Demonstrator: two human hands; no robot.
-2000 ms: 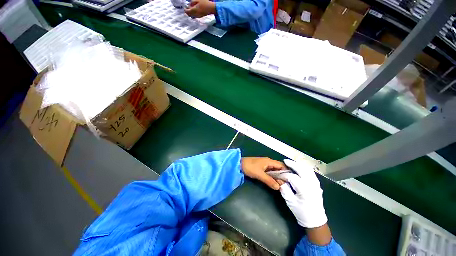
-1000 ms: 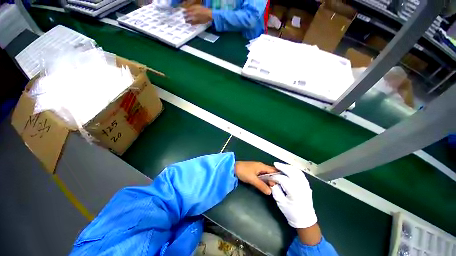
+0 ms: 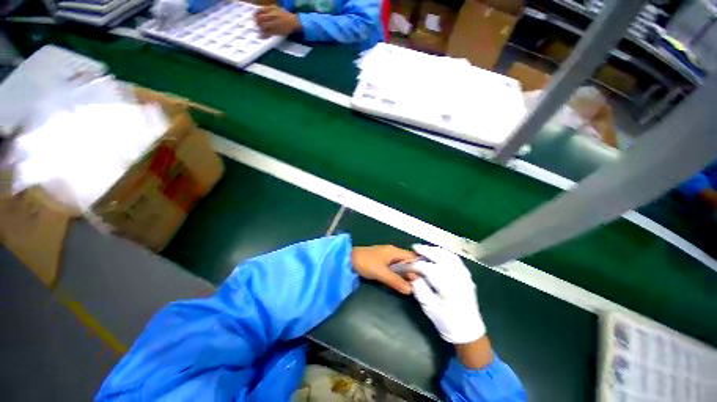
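Note:
My left hand, bare, and my right hand, in a white glove, meet over the dark green bench top. Between their fingers they hold a small flat greyish item, likely a bubble wrap pouch. The fingers cover most of it, and whether anything is inside cannot be told. Both arms wear blue sleeves.
A carton heaped with whitish bags stands at the left. A packing tray lies at the lower right. Beyond the side rail runs the green conveyor belt. A frame upright slants at the right. Another person's hand is over a far tray.
The whole view has shifted, so the scene sits further left and more of the right tray shows. Both hands stay together on the item.

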